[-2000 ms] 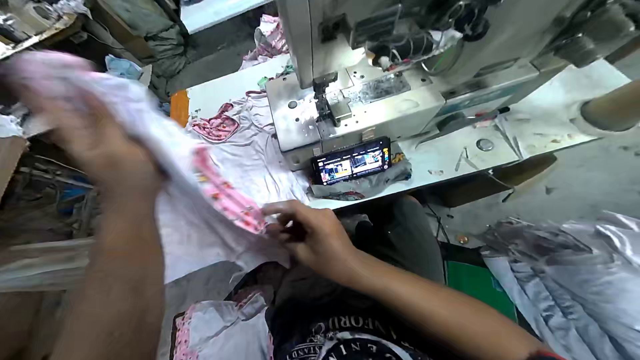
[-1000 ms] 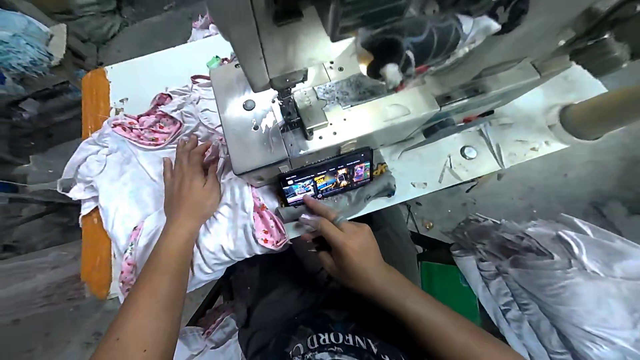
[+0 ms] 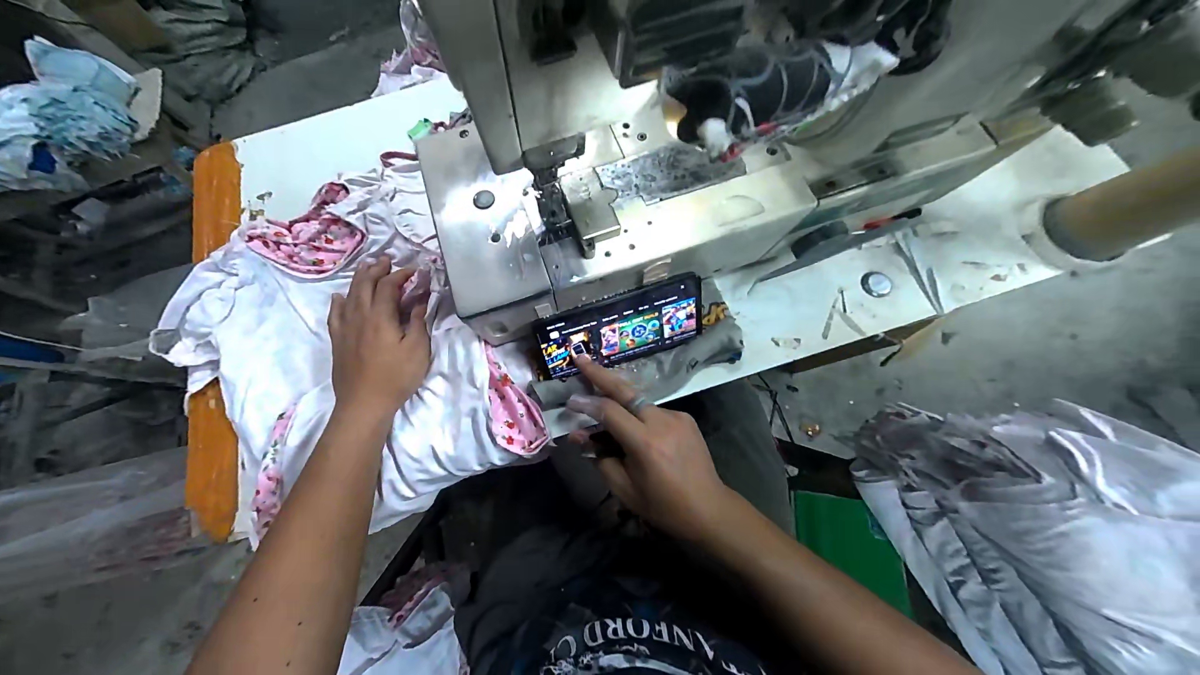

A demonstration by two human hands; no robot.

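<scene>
White garments with pink floral trim point(image 3: 309, 328) lie heaped on the left part of the sewing table. My left hand point(image 3: 380, 342) rests on them, palm down with its fingers somewhat spread. A smartphone point(image 3: 623, 328) leans lengthwise at the front of the industrial sewing machine's bed point(image 3: 487, 234), its screen lit with several coloured pictures. My right hand point(image 3: 647, 436) is just in front of it, the index finger reaching to the lower left of the screen; its other fingers are partly curled, and something small and dark, possibly a tool, shows under them. Grey cloth point(image 3: 684, 361) lies beneath the phone.
The machine's head point(image 3: 553, 75) stands over the bed. Thread scraps and a round metal disc point(image 3: 877, 284) are on the tabletop at right, near a thick post point(image 3: 1125, 206). Silvery grey fabric point(image 3: 1050, 506) is piled at lower right beside a green object point(image 3: 848, 544). Light blue cloth point(image 3: 70, 112) lies upper left.
The garment my left hand held up two seconds ago now lies on the table under that hand. My right hand has left the pink trim and moved to the phone.
</scene>
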